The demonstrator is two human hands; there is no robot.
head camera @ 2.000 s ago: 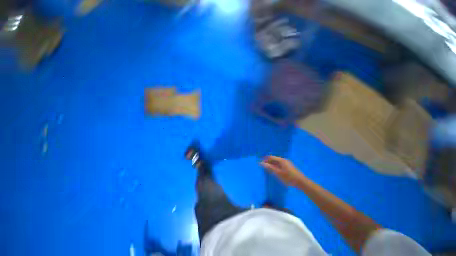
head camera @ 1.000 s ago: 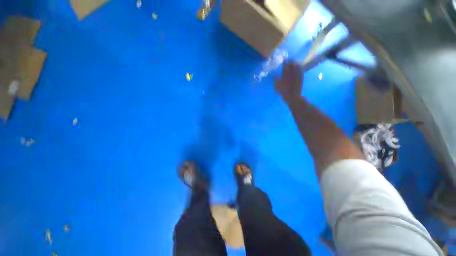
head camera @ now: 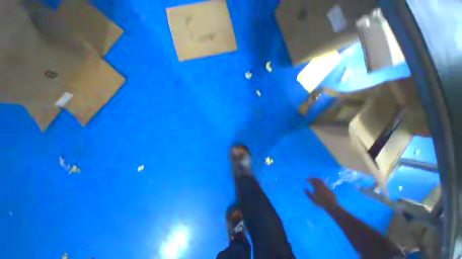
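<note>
My right hand [head camera: 322, 194] hangs low at the right of the view, over the blue floor, with its fingers apart and nothing in it. It is slightly blurred. My left hand is not in view. Nearest to my right hand is an open brown carton [head camera: 332, 144] on the floor beside the bench, with flaps spread and smaller cardboard pieces inside or against it. My right hand does not touch it.
Flattened cardboard [head camera: 96, 83] lies at the upper left and a square cardboard sheet [head camera: 202, 30] at the top. Another carton [head camera: 316, 30] stands at the upper right. The bench edge [head camera: 430, 86] runs down the right side. Small scraps [head camera: 269, 161] dot the floor.
I have walked forward. The open carton by the bench and the flat cardboard at the left now show nearer and larger. My right hand has moved lower in the view.
</note>
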